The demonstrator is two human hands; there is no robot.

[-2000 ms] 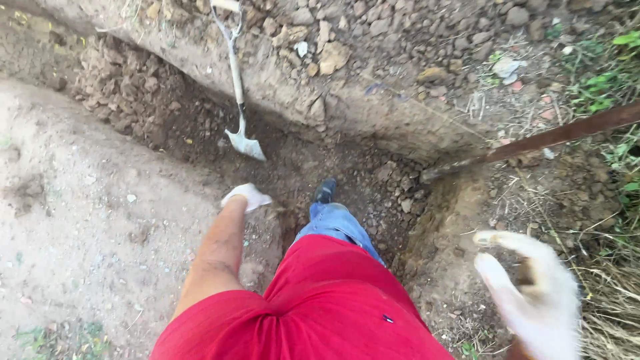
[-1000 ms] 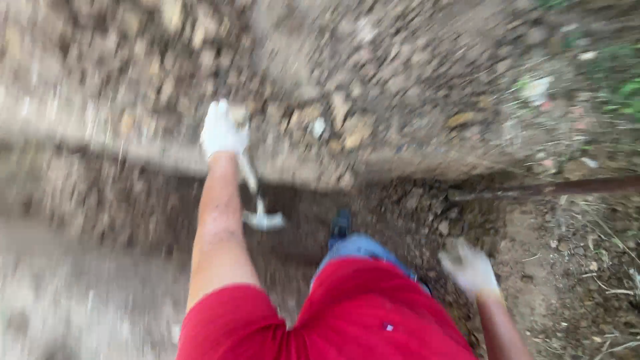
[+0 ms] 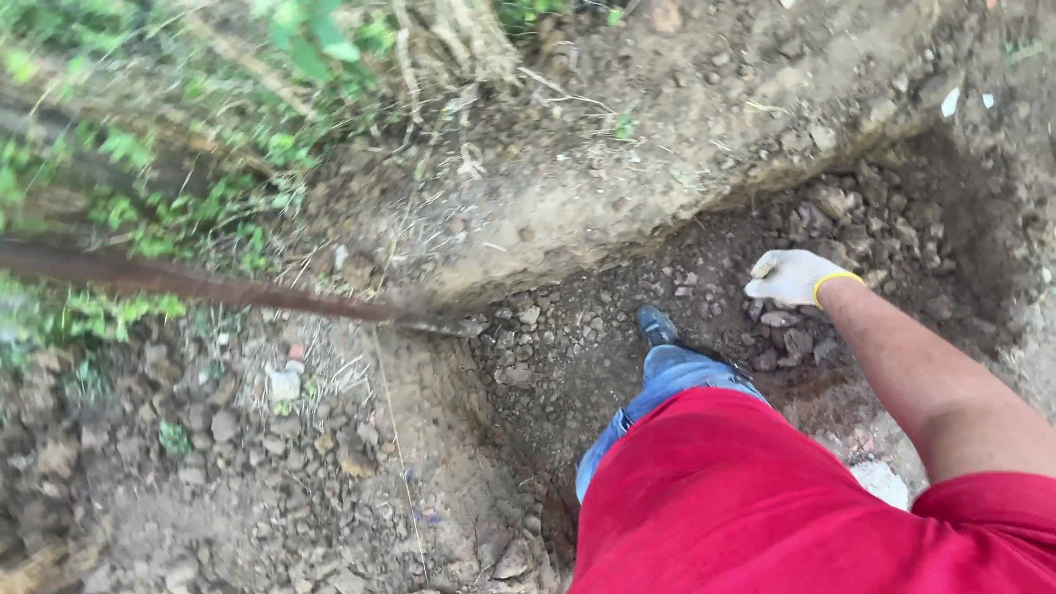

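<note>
My right hand [image 3: 796,277], in a white knit glove with a yellow cuff, hangs over the dug trench above loose clods [image 3: 788,330]. Its fingers are loosely curled and nothing is seen in them. My left hand is out of view. A long rusty metal bar [image 3: 247,290] slants in from the left edge, its dirt-covered end resting at the trench corner. My shoe [image 3: 657,325] stands on the trench floor [image 3: 577,355]. A pale object [image 3: 881,483], partly hidden by my red shirt, lies near my right arm; what it is cannot be told.
An earth ledge [image 3: 561,235] borders the trench above, with weeds [image 3: 247,165] and dry stems at the upper left. A thin string [image 3: 398,441] runs along the soil beside the trench's left edge. Rubble [image 3: 223,425] covers the lower left; more clods [image 3: 874,223] fill the trench's far end.
The view has swung round strongly. My left hand, earlier at the shovel's handle, is out of view, as is the shovel. My right hand now hangs over the trench.
</note>
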